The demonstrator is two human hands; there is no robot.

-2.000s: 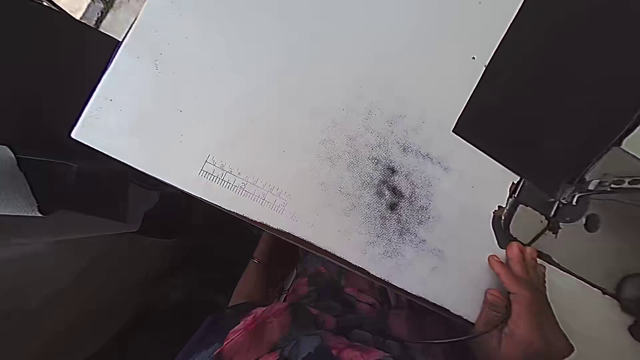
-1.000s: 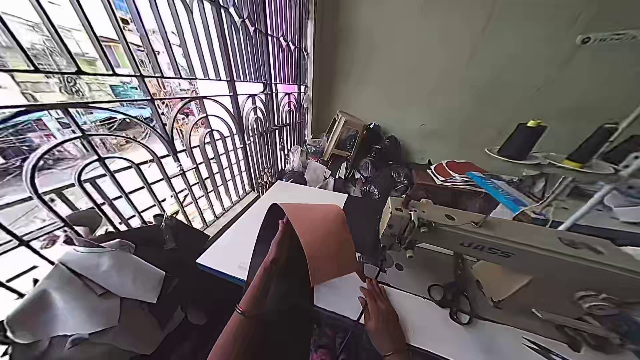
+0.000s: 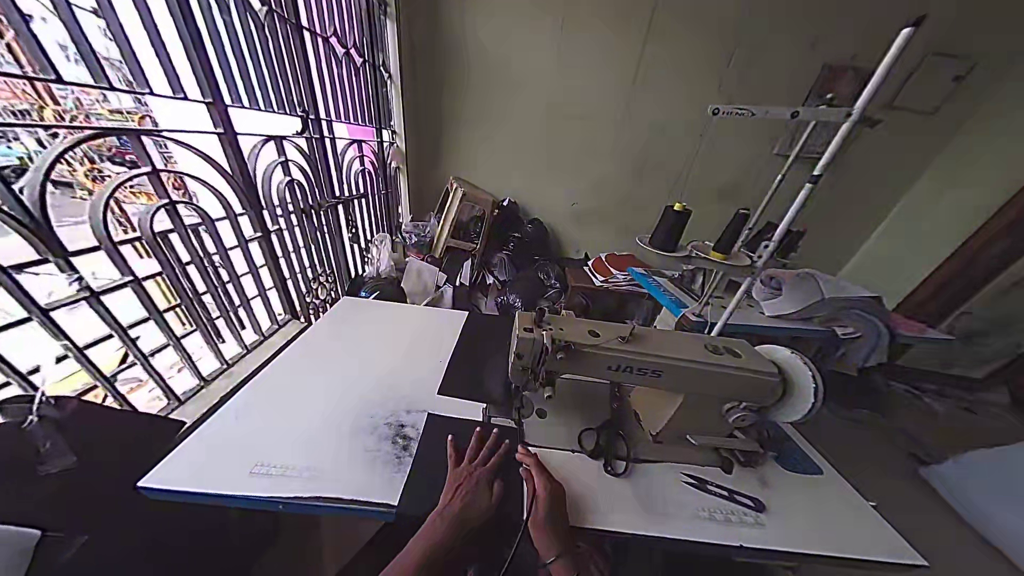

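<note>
A JASS sewing machine (image 3: 640,360) stands on a white table (image 3: 320,384). Black sheet material (image 3: 432,456) lies on the table left of the needle area, with another black part (image 3: 480,356) behind it. My left hand (image 3: 474,472) rests flat on the black material with its fingers spread, just in front of the presser foot. Beside it, my right hand (image 3: 546,500) has thumb and fingers close together at the material's right edge, pinching a thin black cord or edging (image 3: 524,524) that hangs toward me.
Black-handled scissors (image 3: 606,448) lean by the machine bed, and thread snips (image 3: 724,490) lie to the right. Thread cones (image 3: 670,228) stand behind the machine. A metal window grille (image 3: 200,200) is at left; black bags (image 3: 528,248) and a wooden frame (image 3: 464,220) are piled behind.
The brown-faced panel raised by my left hand a second ago is no longer seen standing up. My left hand has come down flat onto the black material. The view has swung up since the oldest frame.
</note>
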